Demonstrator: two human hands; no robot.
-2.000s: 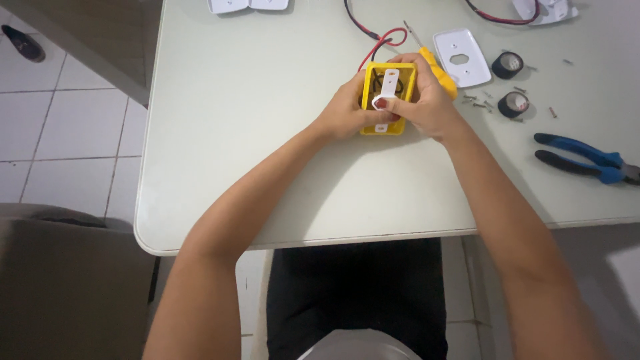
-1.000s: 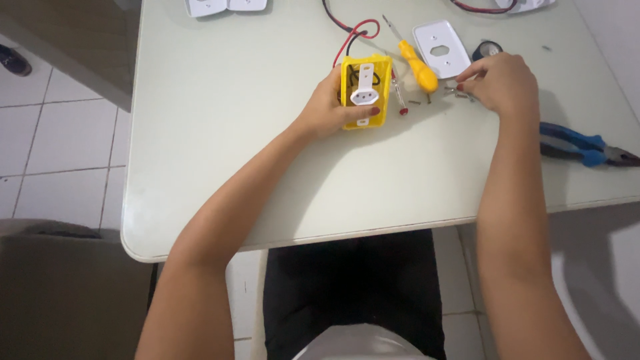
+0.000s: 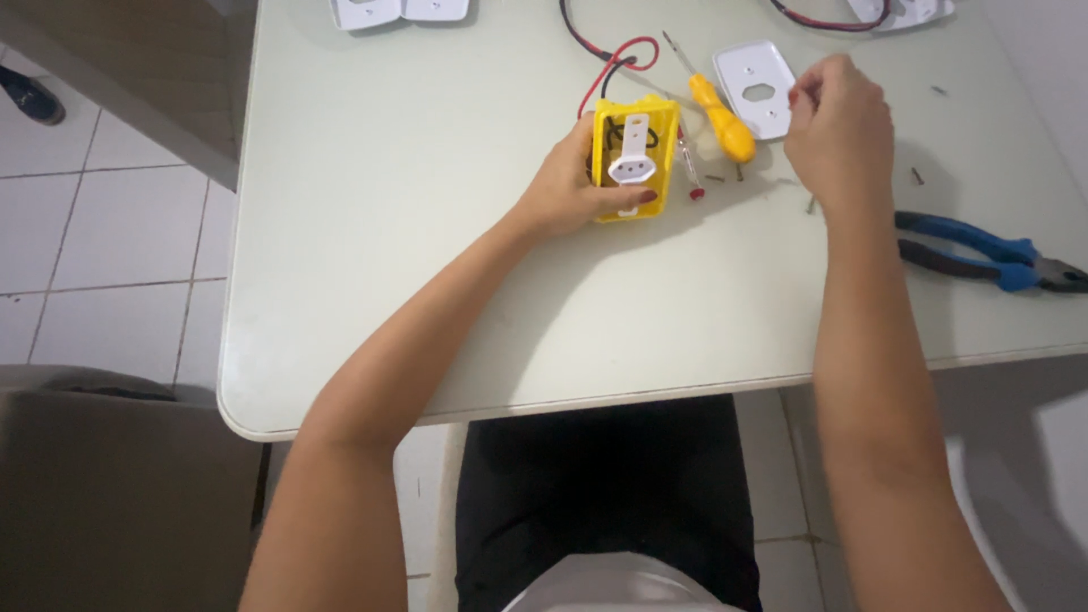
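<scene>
A yellow plastic electrical box [image 3: 666, 161] is held in my left hand [image 3: 569, 187], its thumb across the lower part. Inside it sits a white socket module on a mounting strap [image 3: 631, 168], with black wire behind. Red and black wires [image 3: 633, 59] run out of the top of the box. My right hand [image 3: 837, 127] is raised at the right edge of a white cover plate [image 3: 748, 76], fingertips pinched together; whether something small is between them I cannot tell. Between box and plate lie a yellow-handled screwdriver [image 3: 722, 119] and a clear tester screwdriver with a red cap [image 3: 689, 166].
Blue and black pliers [image 3: 977, 246] lie at the right. Several loose screws, one a small screw [image 3: 917, 176], are scattered around my right hand. More white plates [image 3: 365, 12] and red and black wires [image 3: 829, 20] lie at the far edge. A grey chair [image 3: 119, 493] stands at the left.
My right hand has left the yellow box and gone right to the screws, then lifted slightly beside the cover plate. My left hand keeps hold of the box. The black tape rolls are no longer visible.
</scene>
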